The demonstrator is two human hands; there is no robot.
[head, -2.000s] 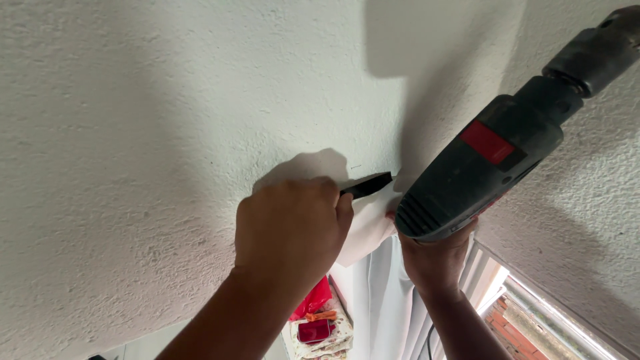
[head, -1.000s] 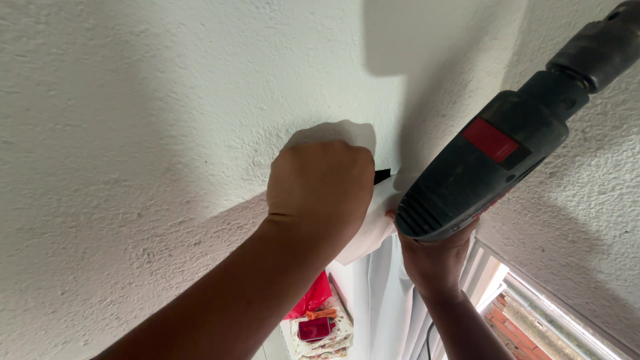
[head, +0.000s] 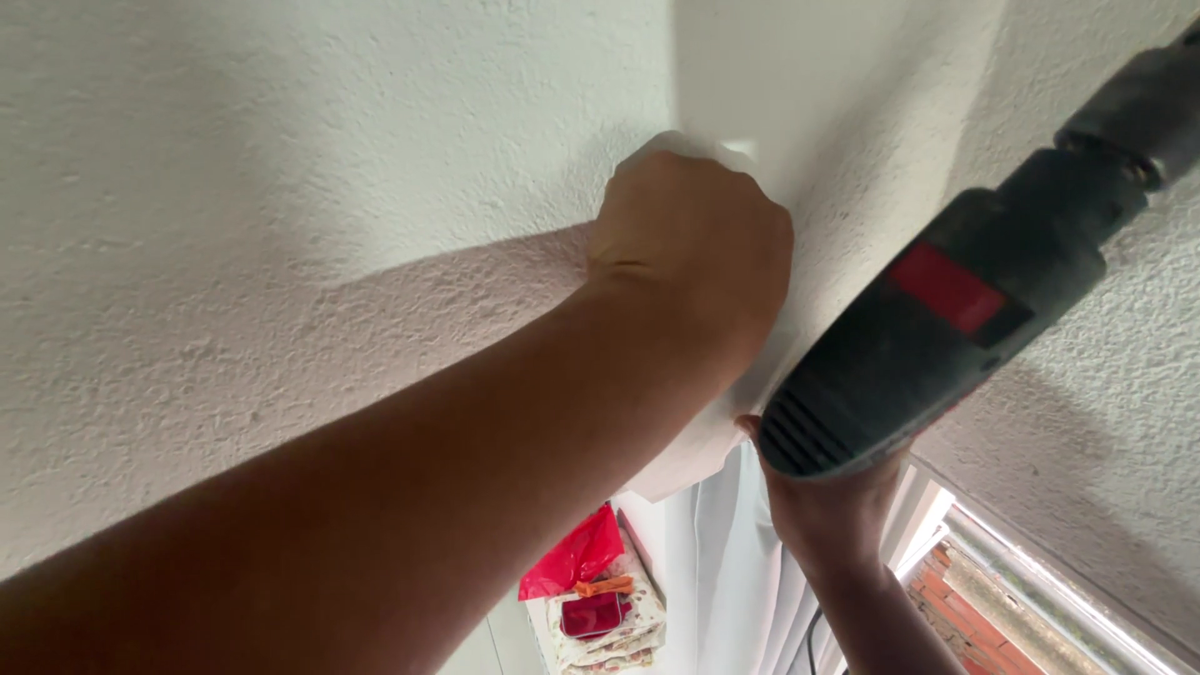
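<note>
A dark power drill [head: 937, 319] with a red patch on its housing slants across the right side, its chuck towards the upper right corner. My right hand [head: 834, 506] holds it from below, near the vented rear end, with the fingers mostly hidden behind the body. My left hand [head: 694, 216] is a closed fist against the textured white wall [head: 422, 169], left of the drill and apart from it. The back of the fist faces the camera, so whatever is in it is hidden.
Below hang white curtains [head: 731, 553] beside a window frame, with brickwork [head: 966, 609] outside. A red plastic bag [head: 577, 558], an orange item and a red tray [head: 592, 615] lie on a patterned cloth lower down. A dark cable runs by the curtain.
My left hand has moved right and its forearm now crosses more of the view. The black, flat-ended object seen in it earlier is out of sight. The drill has stayed nearly still.
</note>
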